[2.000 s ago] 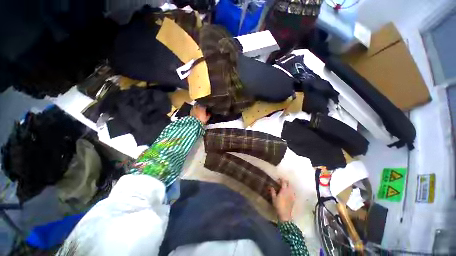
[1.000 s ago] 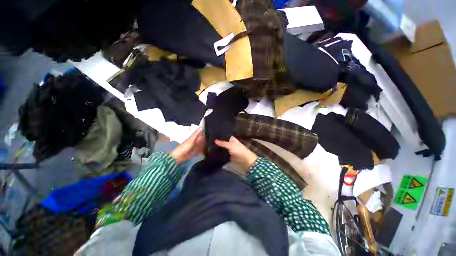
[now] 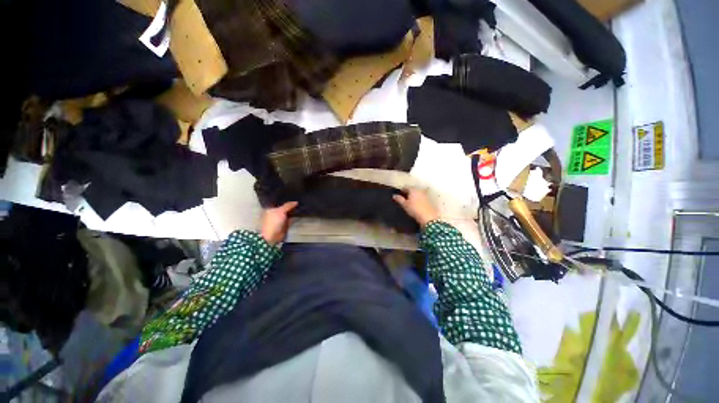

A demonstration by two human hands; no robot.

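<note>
A black interlining piece (image 3: 351,201) lies as a curved strip across the near part of the pale table. My left hand (image 3: 277,221) holds its left end, thumb on top. My right hand (image 3: 417,207) holds its right end with the fingers on it. Whether a plaid piece lies under it cannot be seen. A brown plaid cut piece (image 3: 347,151) lies flat just beyond it, check side up. More black interlining (image 3: 251,144) lies crumpled at its left end.
The steam iron's wooden handle (image 3: 535,228) is at right, with a cable (image 3: 678,253) running off right. Black cloth stacks (image 3: 465,116) lie beyond. Tan pattern card (image 3: 197,49), a plaid heap (image 3: 260,47) and dark cloth (image 3: 134,157) are at upper left. A long black roll (image 3: 579,35) is upper right.
The black piece, earlier bunched between my hands, is now spread flat over the lower plaid piece's place. My hands have moved apart to its two ends. The view has shifted.
</note>
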